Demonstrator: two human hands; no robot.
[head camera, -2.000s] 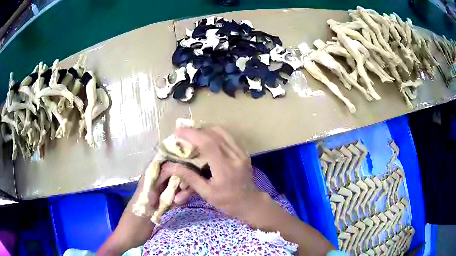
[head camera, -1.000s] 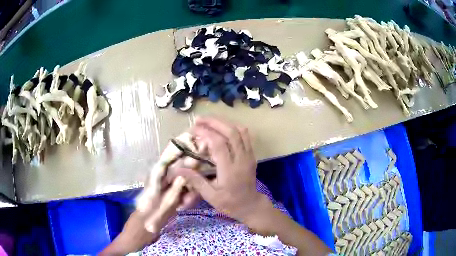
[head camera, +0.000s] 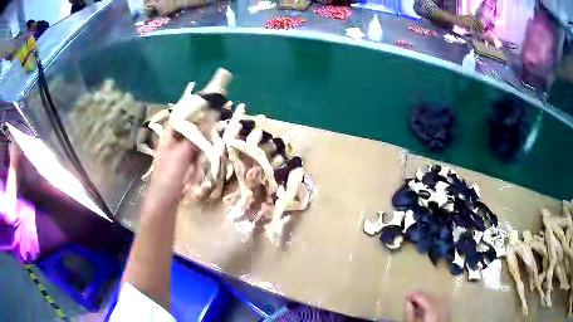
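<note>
My left hand (head camera: 178, 157) is at the left heap, its fingers around a fitted leg pair (head camera: 200, 113) with a black band at the hips. That pair is raised above the heap of fitted leg pairs (head camera: 286, 192) and slightly blurred. My right hand (head camera: 422, 308) is at the bottom edge, mostly cut off, below the black-and-beige hip pieces (head camera: 443, 220); whether it holds anything cannot be told. Bare leg pairs (head camera: 546, 251) lie at the far right.
Tan cardboard (head camera: 339, 251) lies under the heaps. Behind is the green belt (head camera: 314, 88) with dark bundles (head camera: 433, 122). Another beige heap (head camera: 107, 122) is at left. Blue crates (head camera: 195, 292) are below the edge. Another person's hands (head camera: 465, 22) show at the upper right.
The view has turned left. My hands have parted: the left has moved to the left heap with a fitted leg pair, and the right is low at the picture's edge.
</note>
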